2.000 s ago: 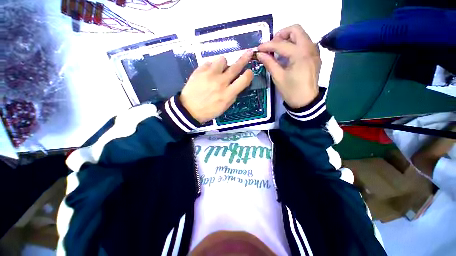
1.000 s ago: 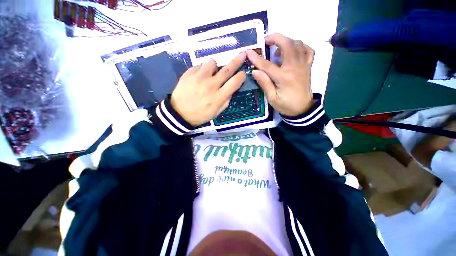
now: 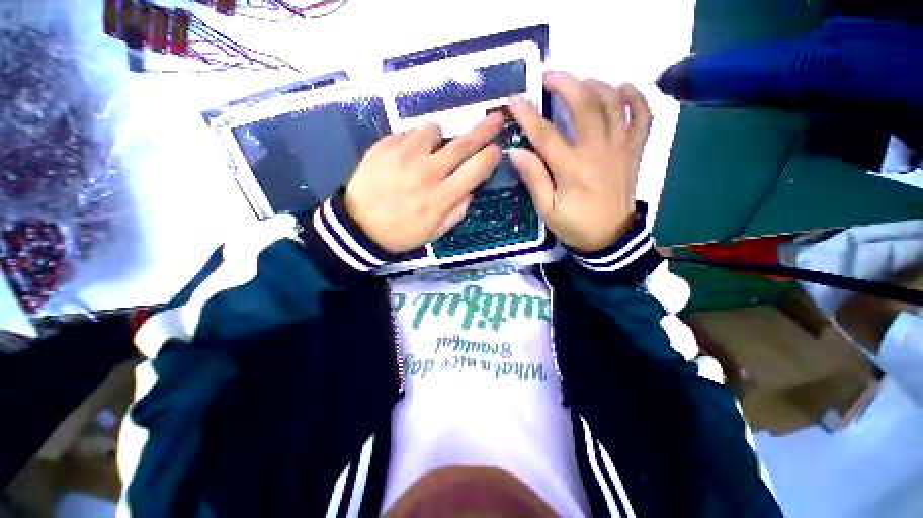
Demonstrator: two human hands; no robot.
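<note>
A white housing frame (image 3: 393, 104) with two windows lies in front of me. Its left window shows a dark panel (image 3: 304, 152). Its right window holds the green circuit board (image 3: 486, 223), partly covered by my hands. A small brown-red module (image 3: 503, 114) shows at the board's top edge, between my fingertips. My left hand (image 3: 425, 187) lies over the middle of the frame, its index fingertip at the module. My right hand (image 3: 587, 157) lies over the frame's right edge, its index fingertip at the module and its thumb on the board. Whether the fingers grip the module is hidden.
Module strips with wires (image 3: 152, 28) lie at the upper left. Bagged modules (image 3: 51, 152) lie at the far left. A dark-blue tool (image 3: 779, 69) reaches in from the right over the green surface (image 3: 734, 182). Cardboard (image 3: 784, 364) is below right.
My right hand has gone from pinching at the frame's upper right to lying lower with fingers spread. My left hand has shifted slightly left. The frame has moved slightly left, and the module is more visible.
</note>
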